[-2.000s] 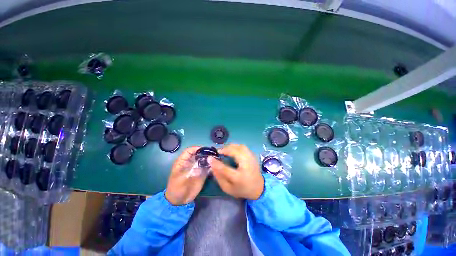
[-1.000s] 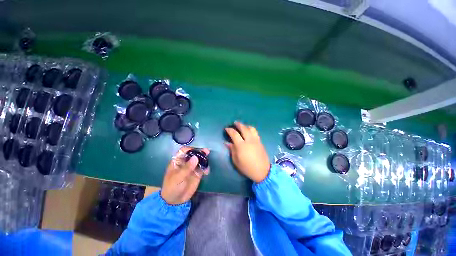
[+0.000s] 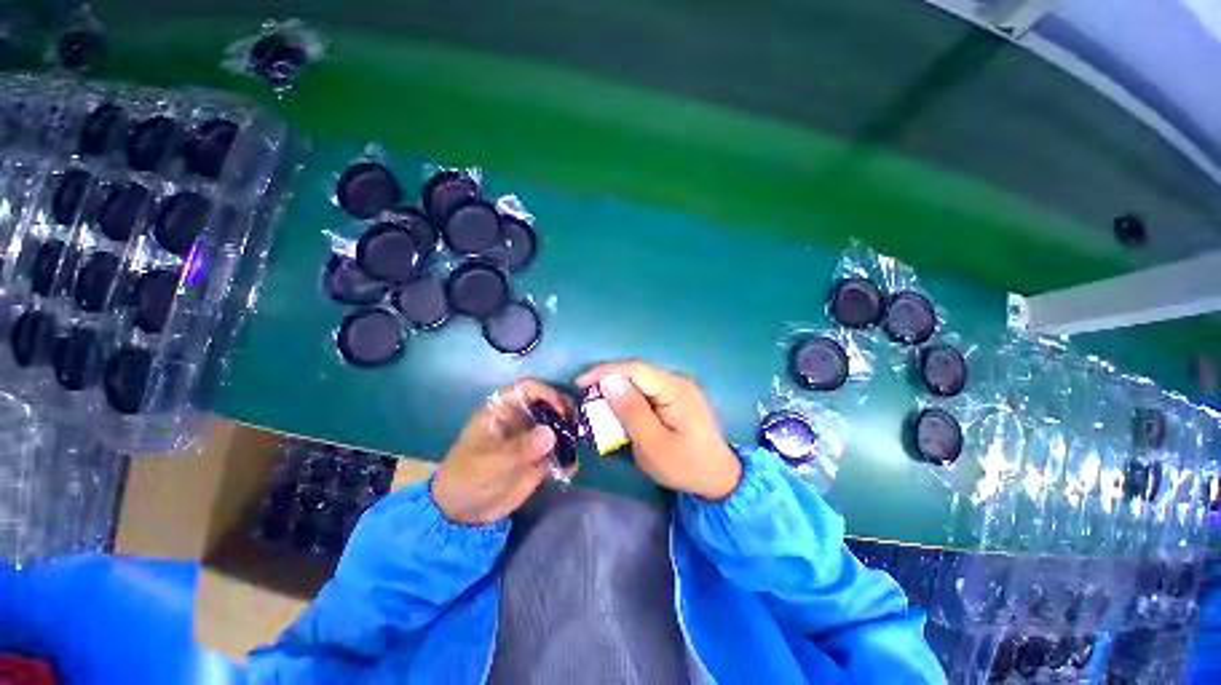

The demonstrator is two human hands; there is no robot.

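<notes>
My left hand (image 3: pixel 489 462) holds a round black part (image 3: pixel 554 436) with shiny clear film around it, low in front of me near the bench edge. My right hand (image 3: pixel 680 435) pinches a small piece with a white and yellow face (image 3: pixel 604 420) close beside the black part. Its dark edge is partly hidden by my fingers; whether it touches the black part is unclear. Black discs on clear film (image 3: pixel 388 252) lie in an overlapping cluster at the left. More discs on film (image 3: pixel 820 363) lie spread at the right.
A filled blister tray (image 3: pixel 248 248) stands at left, above an open carton (image 3: pixel 241 495). A mostly glassy tray (image 3: pixel 1018 468) lies at right, below a white post (image 3: pixel 1125 297). Wrapped parts (image 3: pixel 279 56) sit along the brighter green strip. A blue sleeve (image 3: pixel 107 616) shows lower left.
My right hand has lifted from the bench and moved beside my left, now holding the white-and-yellow piece. The small dark ring seen earlier on the bench no longer shows there. The view has shifted.
</notes>
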